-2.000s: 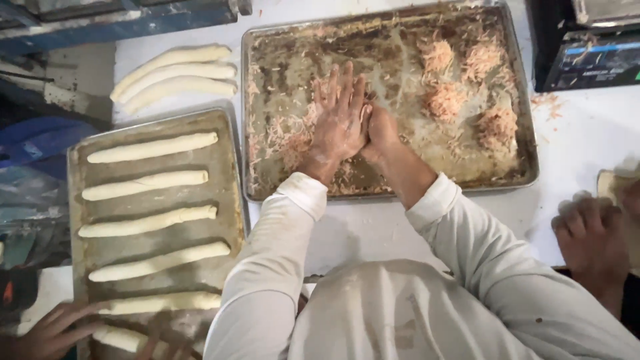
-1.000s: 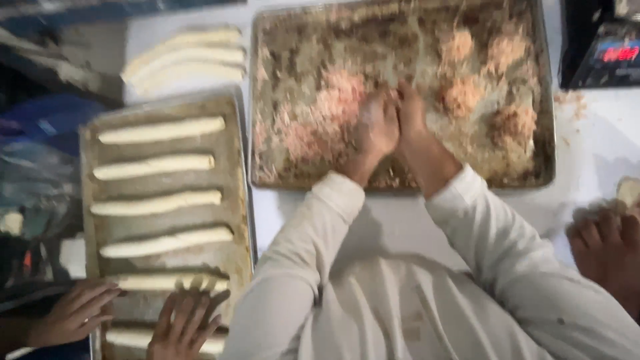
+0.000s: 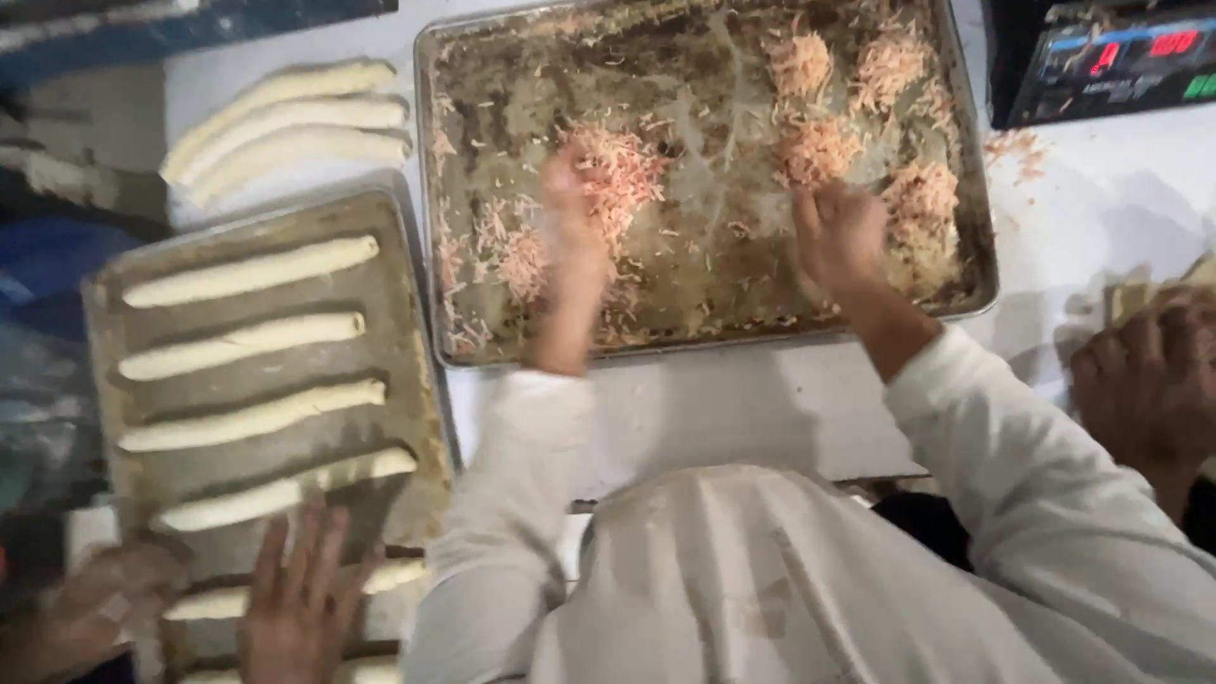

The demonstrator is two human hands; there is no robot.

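My left hand [image 3: 575, 223], blurred by motion, is over the left half of a worn metal sheet pan [image 3: 708, 337], against a loose pile of pinkish-orange shreds [image 3: 622, 176]. A smaller scatter of shreds [image 3: 521, 261] lies just left of it. My right hand [image 3: 841, 237] has its fingers bent down at the lower edge of a shredded mound [image 3: 819, 150] on the pan's right half. Whether its fingers hold any shreds cannot be seen. Several other mounds are around it, such as one [image 3: 921, 195] to its right.
Dough ropes [image 3: 252, 271] lie in a row on a second tray [image 3: 95, 351] at left, with a co-worker's hands [image 3: 299, 589] over its lower end. More dough strips [image 3: 294, 119] rest on the white table [image 3: 655, 418]. A digital scale [image 3: 1121, 66] stands top right; another person's hand [image 3: 1154, 380] is below.
My hands, pressed together two seconds ago and close together one second ago, are now apart. The right has moved right to a mound, the left leftward to the loose pile.
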